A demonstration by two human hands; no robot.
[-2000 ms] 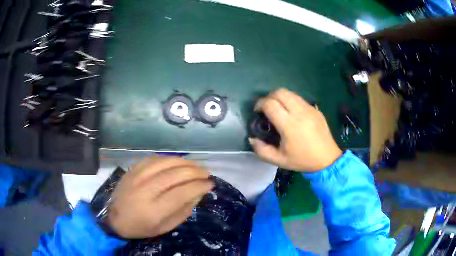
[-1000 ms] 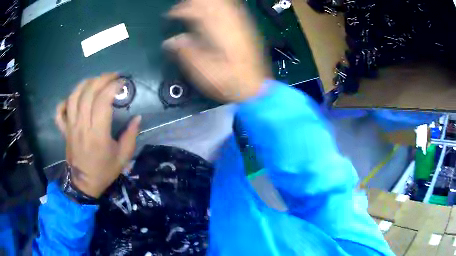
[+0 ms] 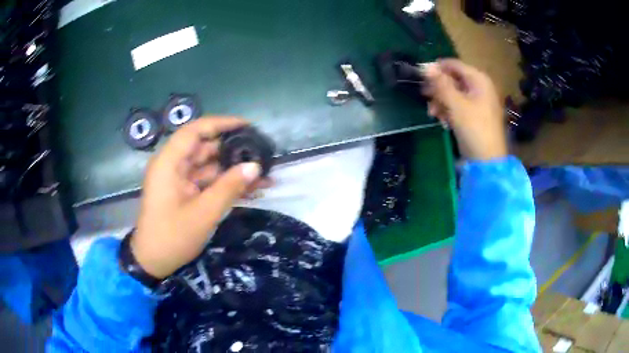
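My left hand (image 3: 186,189) holds a round black part (image 3: 245,152) between thumb and fingers, above the bench's front edge. My right hand (image 3: 458,96) is at the right end of the bench, its fingertips pinching the silver handle of a black binder clip (image 3: 401,69); the clip is blurred. Two round black parts with pale rings, a left one (image 3: 141,129) and a right one (image 3: 181,111), lie side by side on the green bench. Loose binder clips (image 3: 356,83) lie on the bench left of my right hand.
A white strip (image 3: 165,47) lies on the green bench (image 3: 276,76). A tray with black clips and silver wires (image 3: 31,117) is at the far left. An open cardboard box (image 3: 579,134) full of clips is at the right. A green bin (image 3: 421,227) sits below the bench edge.
My left hand has risen from the bench parts and now holds a round black part. My right hand has moved right to the clips and grips one. The view has shifted.
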